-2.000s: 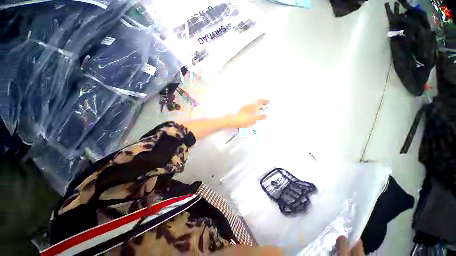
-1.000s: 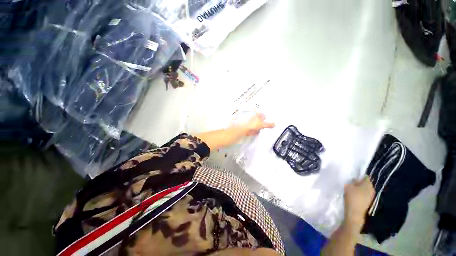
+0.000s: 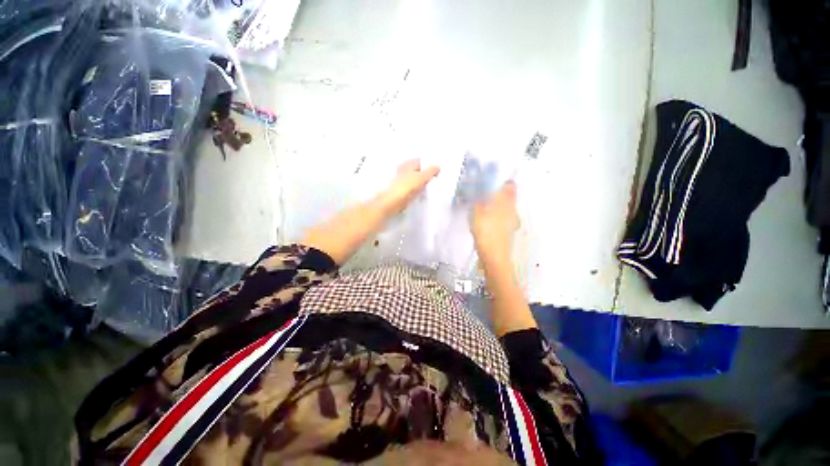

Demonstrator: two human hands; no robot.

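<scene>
A white printed bag (image 3: 437, 218) lies at the table's near edge, washed out by glare, so its outline is hard to follow. A blurred dark grey patch (image 3: 475, 178) shows between my hands; whether it is inside or under the bag cannot be told. My left hand (image 3: 409, 179) rests at the bag's left part, fingers pointing right; its grip is unclear. My right hand (image 3: 496, 211) is curled on the bag's right part, just right of the dark patch. Both hands are bare.
Bagged dark garments (image 3: 136, 136) are piled at the left, with keys (image 3: 229, 135) beside them. A folded black striped garment (image 3: 705, 205) lies at the right. A blue crate (image 3: 673, 350) is below the table edge. Dark garments (image 3: 805, 55) lie far right.
The view has shifted. My right hand has moved left, close to my left hand. The bag no longer lies spread out to the right, and the dark plaid piece no longer shows clearly.
</scene>
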